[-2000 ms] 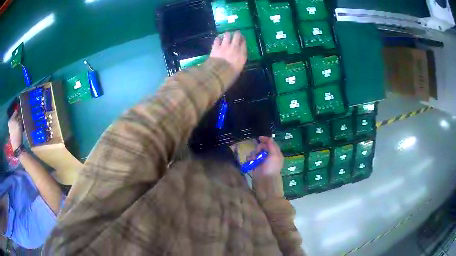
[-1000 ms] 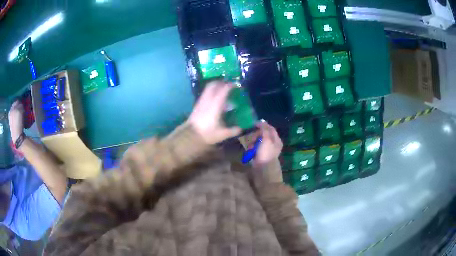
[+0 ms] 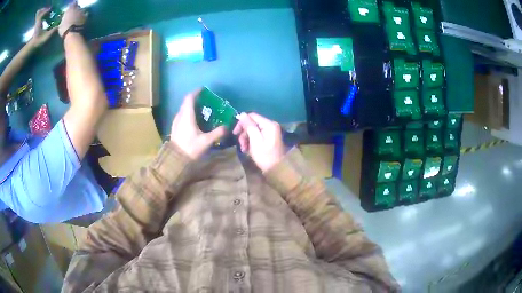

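My left hand [image 3: 192, 130] holds a green circuit board [image 3: 212, 111] by its edge, tilted, above the near edge of the mat. My right hand [image 3: 260, 139] pinches a small pale tip, likely the battery lead's plug, at the board's right edge. The blue cylinder of that lead is not clearly visible. A board [image 3: 184, 48] with a blue cylinder [image 3: 209, 45] beside it lies on the mat. The black blister tray [image 3: 320, 103] at the right holds several green boards, one with a blue cylinder [image 3: 349, 99] trailing from it.
An open carton [image 3: 150, 71] of blue cylinders stands at the left. A co-worker in a blue shirt [image 3: 57, 166] reaches over the bench beside it, near red parts [image 3: 39, 121]. A second tray of boards [image 3: 369, 197] sits lower at the right. Another brown carton [image 3: 489, 103] is farther right.
The view has shifted left. My left hand has brought the board from the tray side to over the mat's edge. My right hand has closed in at the board's edge. The co-worker's arms have moved up.
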